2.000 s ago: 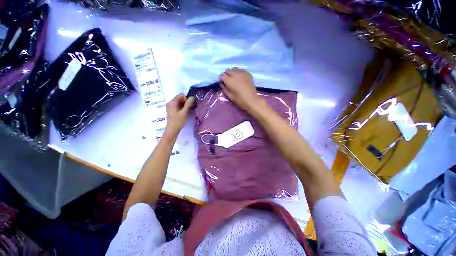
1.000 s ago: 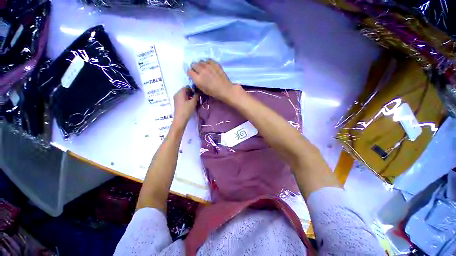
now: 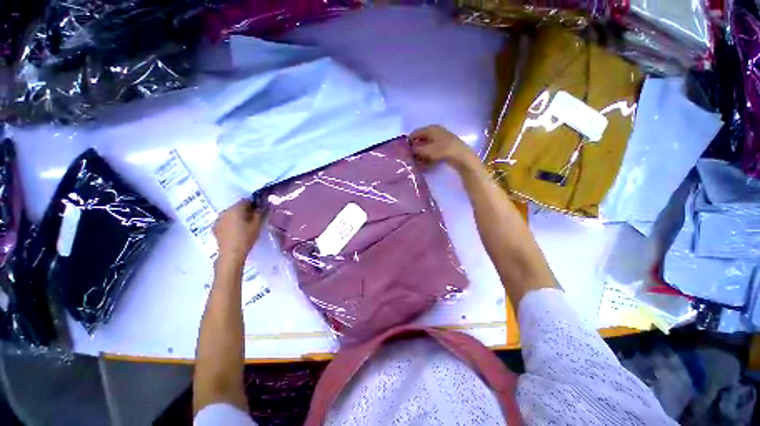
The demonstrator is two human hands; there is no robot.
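Note:
A mauve bagged garment (image 3: 379, 241) lies flat in front of me in clear plastic, with a white hang tag (image 3: 342, 230) on it. My left hand (image 3: 238, 226) pinches its far left corner. My right hand (image 3: 437, 147) pinches its far right corner. The dark far edge of the bag runs straight between my hands. A pale blue mailing bag (image 3: 304, 116) lies just beyond that edge. A shipping label strip (image 3: 187, 195) lies to the left, partly behind my left hand and forearm.
A black bagged garment (image 3: 104, 241) lies at the left. A mustard bagged garment (image 3: 567, 125) lies at the right, beside pale blue mailing bags (image 3: 723, 241). Dark bagged goods (image 3: 100, 58) are piled at the far left. The table's orange edge (image 3: 287, 358) runs near my body.
My right hand has moved from near the bag's left corner to its right corner. The view has turned, and the garment now appears tilted.

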